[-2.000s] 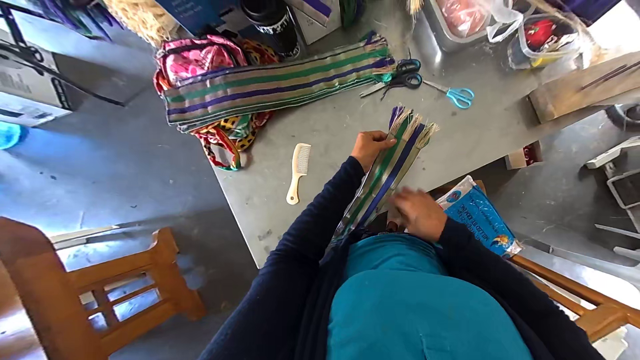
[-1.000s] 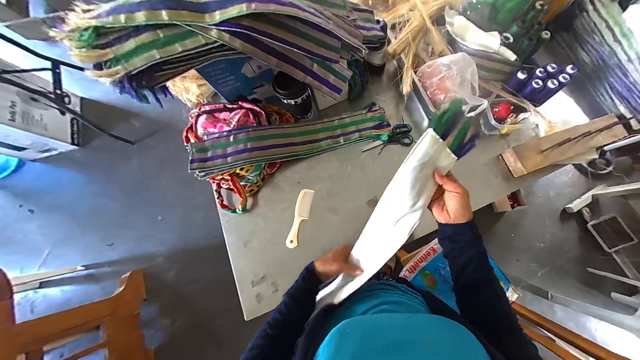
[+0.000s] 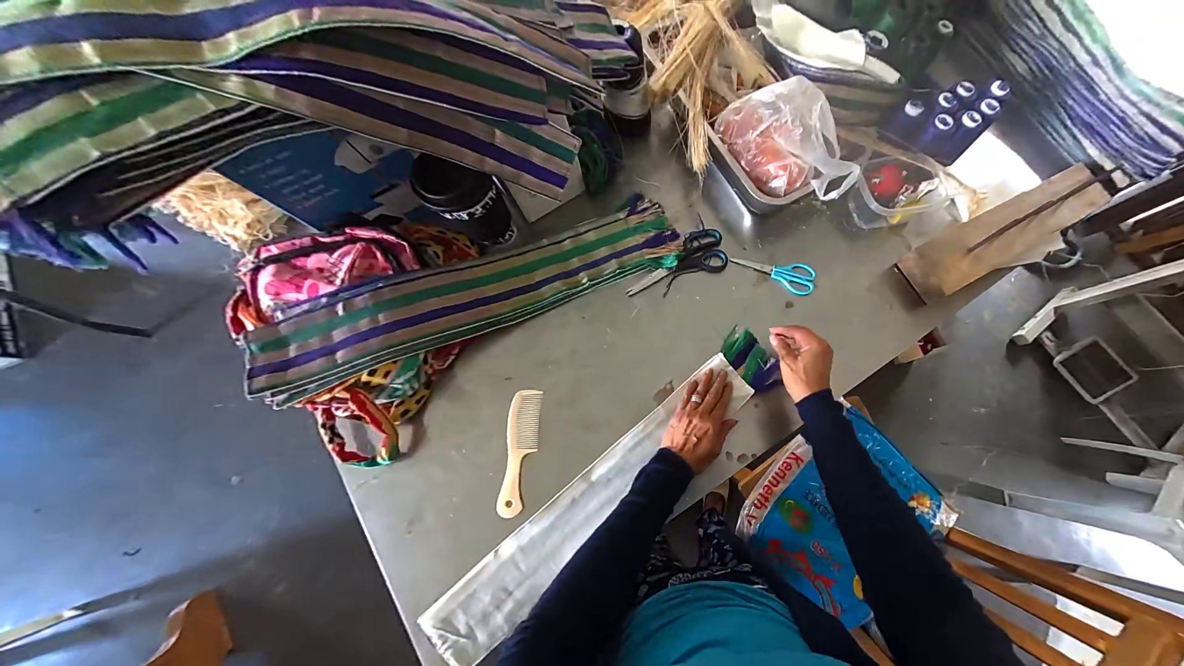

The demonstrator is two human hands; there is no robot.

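A long strip with a white fabric side up (image 3: 564, 518) lies diagonally along the table's near edge. Its far end shows a green and purple fringe (image 3: 751, 359). My left hand (image 3: 700, 421), wearing a ring, rests flat on the white strip just below the fringe. Beside the fringe, my right hand (image 3: 803, 361) has its thumb and fingertips together; whether a fine strand is between them I cannot tell. A cream comb (image 3: 520, 451) lies left of the strip. Black-handled scissors (image 3: 696, 259) and turquoise-handled scissors (image 3: 792, 277) lie beyond the fringe.
Striped woven strips (image 3: 462, 296) lie stacked across a pink patterned bag (image 3: 324, 268). More striped fabric (image 3: 388, 65) hangs over the upper left. At the back are a black lidded cup (image 3: 462, 199), a metal tray (image 3: 754, 190), a plastic tub (image 3: 893, 194) and a wooden board (image 3: 1004, 231).
The strip, striped side up two seconds ago and lifted with its white side showing one second ago, now lies on the table. My left hand has moved up it, near the fringe.
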